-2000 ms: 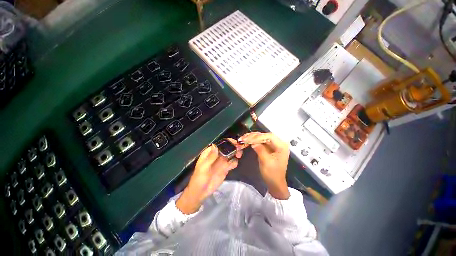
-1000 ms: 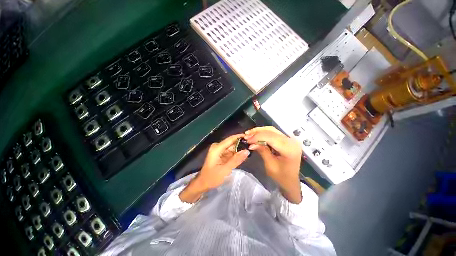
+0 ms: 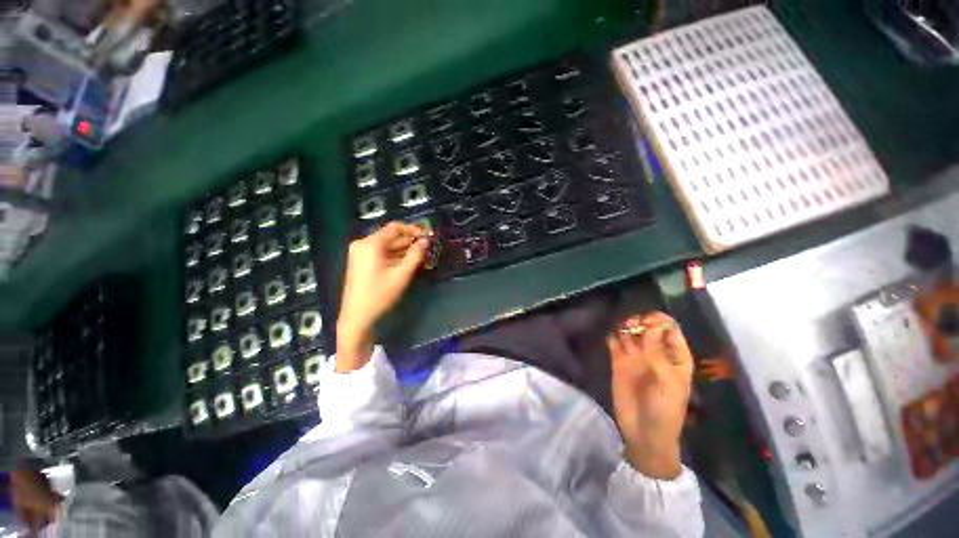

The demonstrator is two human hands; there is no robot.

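My left hand [image 3: 381, 275] is over the nearer edge of the black blister tray [image 3: 547, 248]. Its fingertips pinch a small dark watch case [image 3: 432, 252] at a front-row pocket; the fingers hide part of it. Whether the case rests in the pocket I cannot tell. My right hand [image 3: 653, 384] is raised off the bench's front edge, left of the press base. Its fingertips are closed on a tiny pale part [image 3: 634, 330], too small to make out. The tray holds dark outlined frames, with silvery-centred pieces at its left end.
A second black tray [image 3: 233, 347] of silvery-centred pieces is to the left. The white parts tray [image 3: 689, 158] is at the back right. The white press base [image 3: 757, 315] with orange fixtures [image 3: 934, 420] is at the right. Part of another person's sleeve [image 3: 126, 504] shows at the lower left.
My hands were together over the bench edge and have separated. My left hand has gone out to the tray with the case; my right stays near the bench edge. The view has swung left.
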